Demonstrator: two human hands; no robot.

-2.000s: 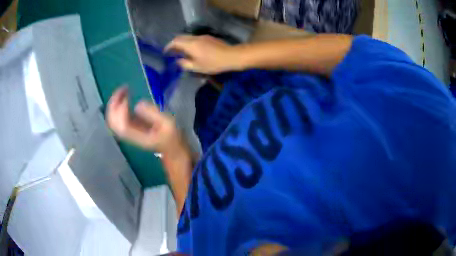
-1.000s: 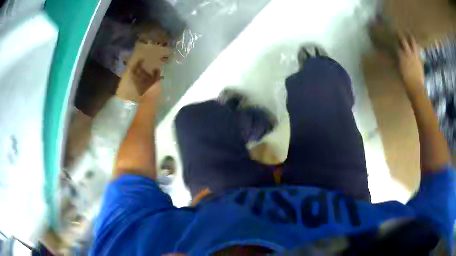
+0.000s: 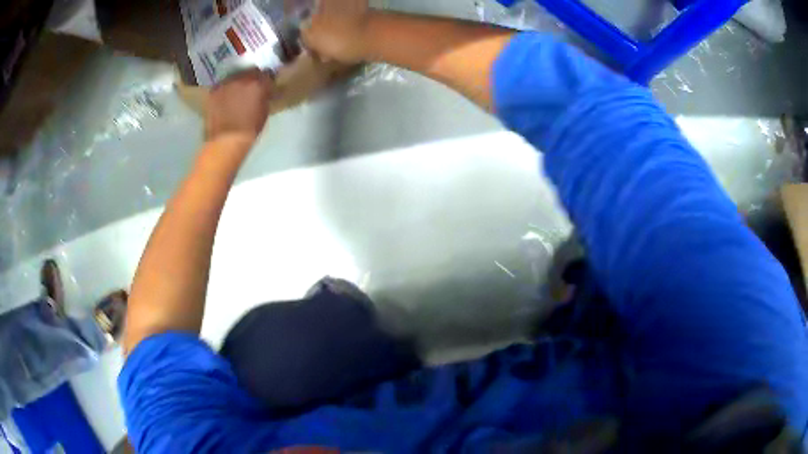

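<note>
A brown carton (image 3: 291, 89) lies at the top left, cut off by the frame edge. White printed items with orange-red marks and a black code square (image 3: 232, 40) show in it. My left hand (image 3: 237, 105) is closed over the carton's near rim, its fingertips hidden. My right hand (image 3: 338, 32) is at the carton's right side beside shiny clear material. It is blurred, and whether it grips the rim or something inside cannot be told.
Blue stool legs (image 3: 611, 40) stand at the top right. Brown cardboard (image 3: 58, 80) is at the far left. Another person's legs and shoes (image 3: 44, 341) and a blue object (image 3: 60, 426) are at the lower left. A carton edge (image 3: 795, 213) is at the right rim. Clear plastic scraps lie on the floor.
The view has swung from the green bench to the floor and this carton. My hands, wide apart a second ago, have come close together at the carton.
</note>
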